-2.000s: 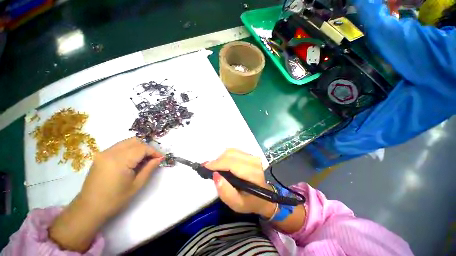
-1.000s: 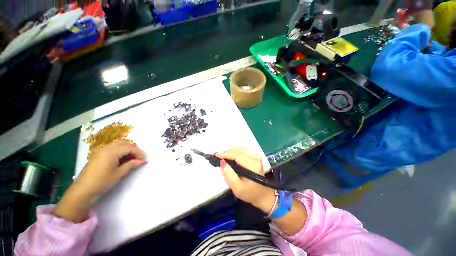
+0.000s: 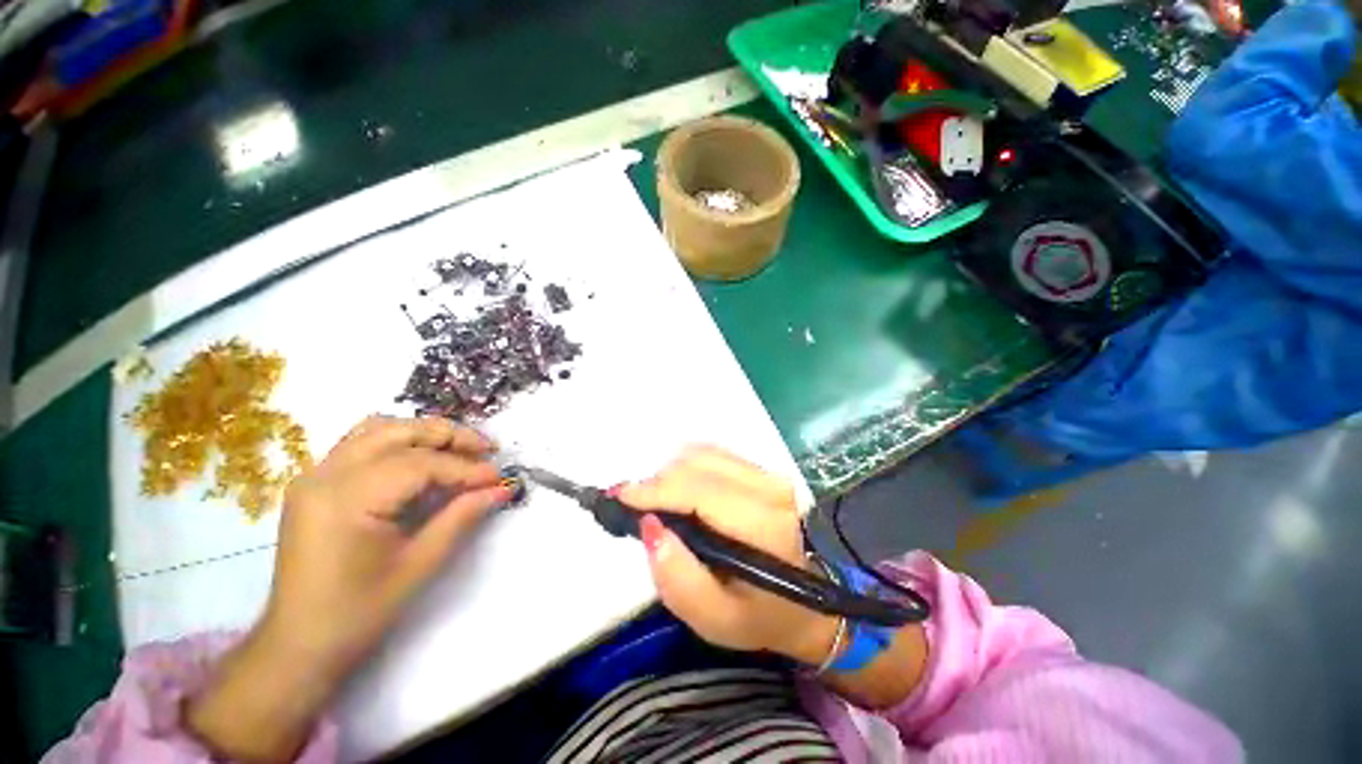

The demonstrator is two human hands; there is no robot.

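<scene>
My right hand point(image 3: 720, 555) holds a black soldering iron point(image 3: 747, 564) like a pen, its metal tip at a small dark component point(image 3: 514, 487) on the white work board point(image 3: 493, 597). My left hand point(image 3: 386, 515) has its thumb and index fingertips together at that component; whether they pinch a tiny gold contact is too small to tell. A pile of dark components point(image 3: 490, 351) lies mid-board. A pile of gold contacts point(image 3: 224, 426) lies at the board's left. A thin strand runs from the left edge toward my left hand.
A tan cardboard core point(image 3: 728, 239) stands beside the board with small bits inside. A green tray point(image 3: 765, 52) holds tools. A black fan point(image 3: 1058, 263) sits at the right bench edge. A person in a blue smock point(image 3: 1270, 269) is at right. A spool point(image 3: 33, 582) is at far left.
My left hand has moved from the gold pile back to the component. The iron's tip has come down to the component. The view has shifted.
</scene>
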